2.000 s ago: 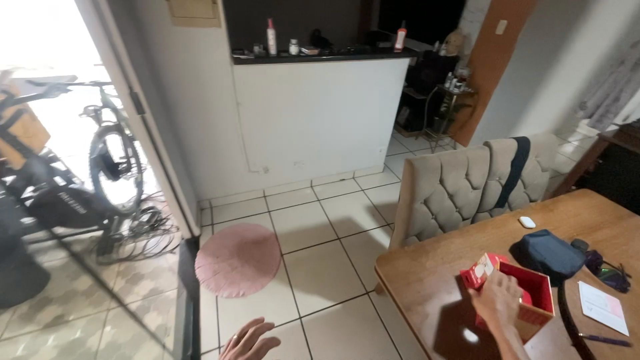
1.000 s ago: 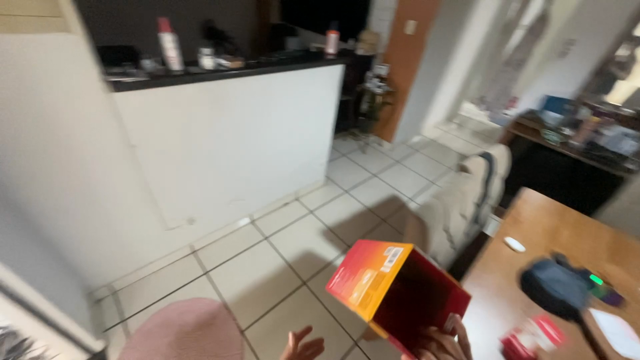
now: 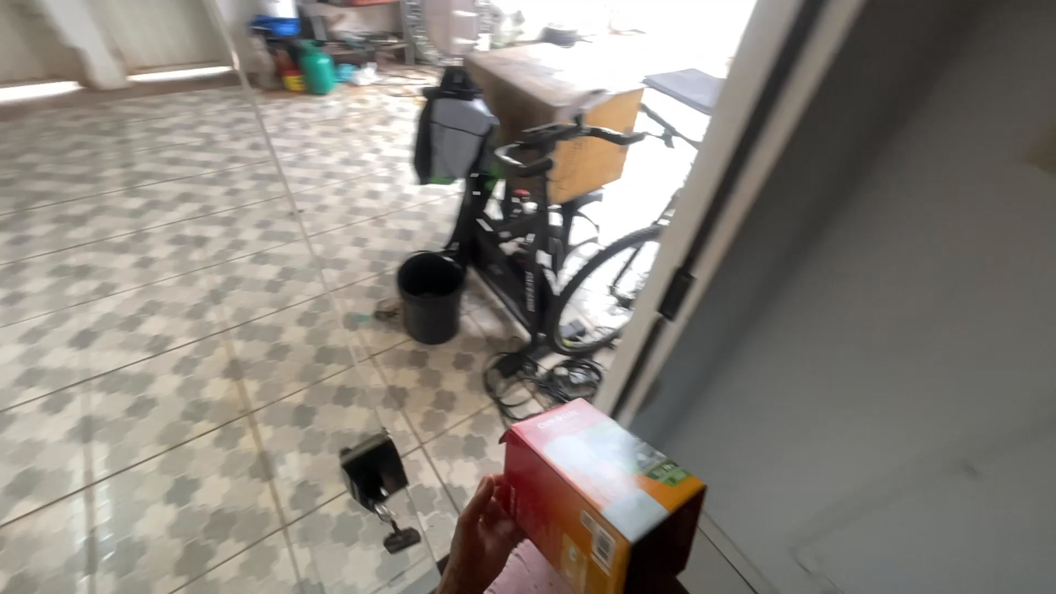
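A red and orange cardboard box (image 3: 577, 495) with printing on its sides is held up at the bottom centre, its dark open end facing the lower right. My left hand (image 3: 487, 532) is at the box's left side, fingers up against the red face; whether it bears any weight is unclear. My right hand is hidden behind or below the box. Part of the pink round cushion (image 3: 528, 573) shows beneath the box.
A glass door with a metal frame (image 3: 672, 293) stands ahead, a lock with hanging keys (image 3: 402, 539) on it. Beyond are a black bucket (image 3: 431, 297), an exercise bike (image 3: 503, 264), a bicycle wheel (image 3: 606, 289), coiled cables (image 3: 569, 379) and a large carton (image 3: 598, 148). A grey wall (image 3: 891, 330) rises at right.
The view has swung far left, from the table and counter to the glass door. The box, on the table two seconds ago, is now held in the air, and my left hand has come to its side.
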